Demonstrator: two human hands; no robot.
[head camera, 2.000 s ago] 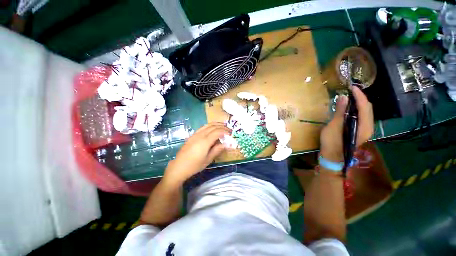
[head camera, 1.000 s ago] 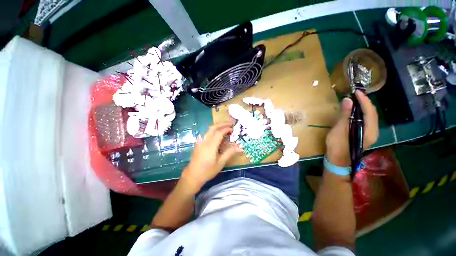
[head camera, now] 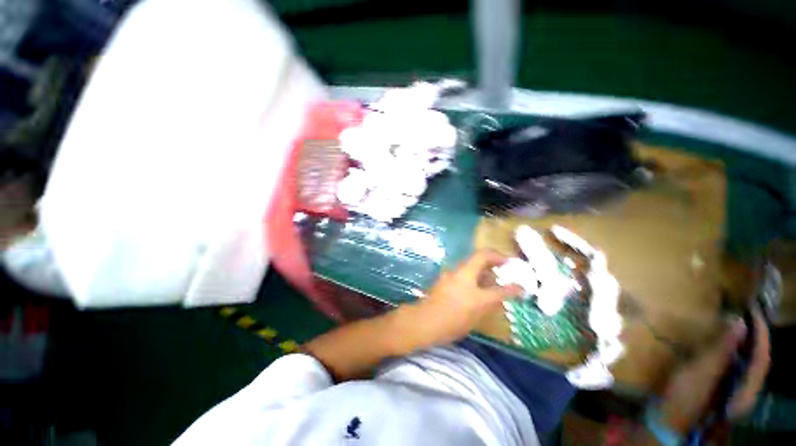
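The green circuit board panel lies on the tan mat at the bench's front edge, fringed by white discs. My left hand is at the board's left side, fingertips at the white discs there; blur hides whether it grips one. My right hand is blurred at the lower right, closed around the dark soldering iron. The iron's tip is too blurred to make out, near the tip cleaner. A pile of white discs lies on the left of the bench.
The black fan stands behind the mat. A clear ridged plastic tray lies left of the mat, beside pink bubble wrap. Large white foam slabs stand at the left. A white post rises behind the bench.
The view has swung left, so the bench sits further right and the picture is blurred. My left hand remains beside the board. My right hand still holds the iron by the tip cleaner.
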